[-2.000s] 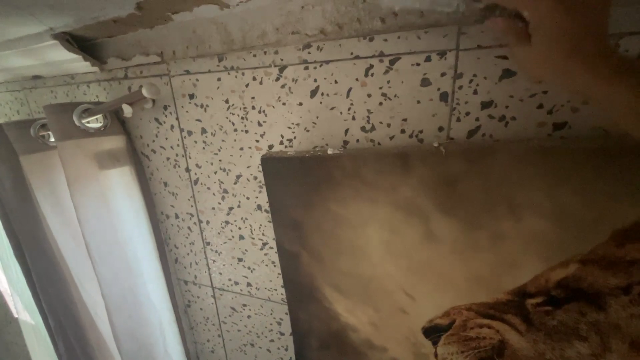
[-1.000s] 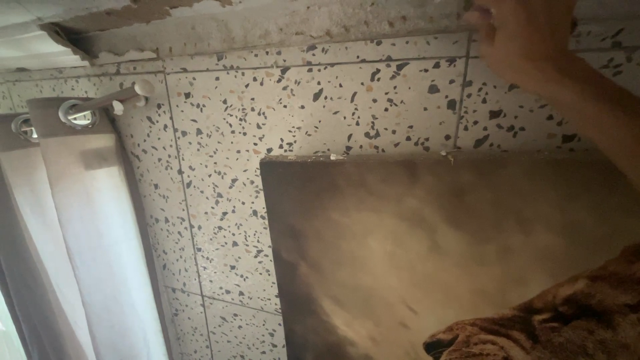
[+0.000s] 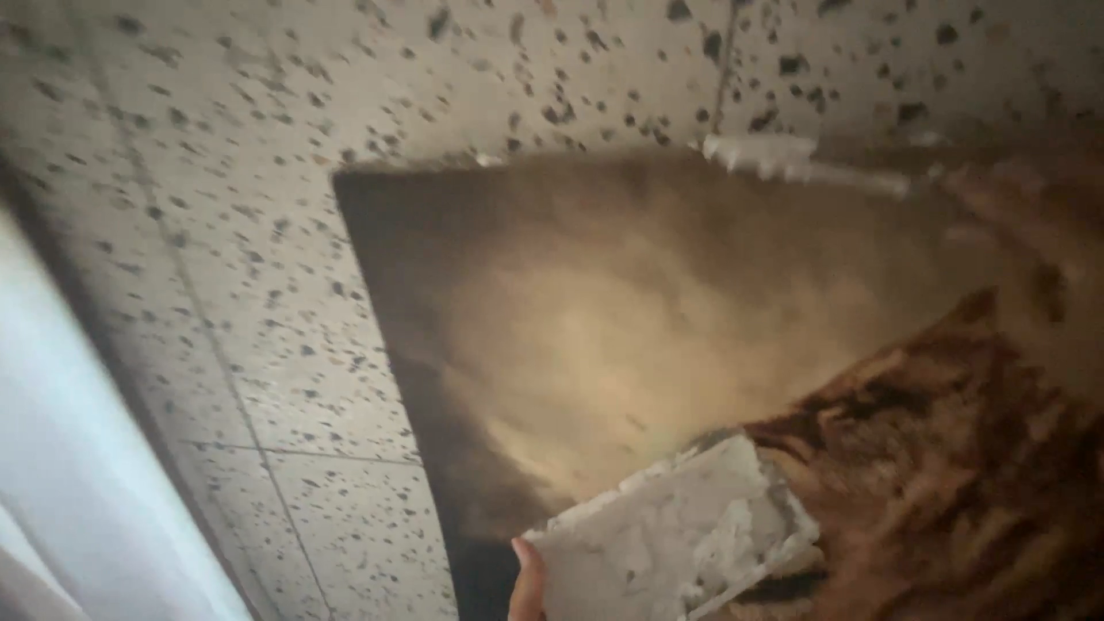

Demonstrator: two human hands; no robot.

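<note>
My left hand (image 3: pixel 528 582) shows only as a thumb at the bottom, pressed on the left edge of a rectangular tray or board (image 3: pixel 655 535) smeared with white filler paste. My right hand (image 3: pixel 1009 216), dim and blurred at the upper right, grips a slim tool, apparently a putty knife (image 3: pixel 862 178), whose end carries white paste (image 3: pixel 759 153). That end is by the top edge of a canvas picture (image 3: pixel 586 319) with a lion on it. Blur hides the tool's exact shape and whether it touches the picture.
Speckled terrazzo-look wall panels (image 3: pixel 250 285) with dark joints surround the picture's top and left side. A pale curtain (image 3: pixel 78 431) hangs at the lower left. Small white bits (image 3: pixel 490 160) sit on the picture's top edge.
My right hand has come down from the damaged strip above the panels to the picture's top edge. My left hand and the paste-covered tray have come into view. The view has shifted lower.
</note>
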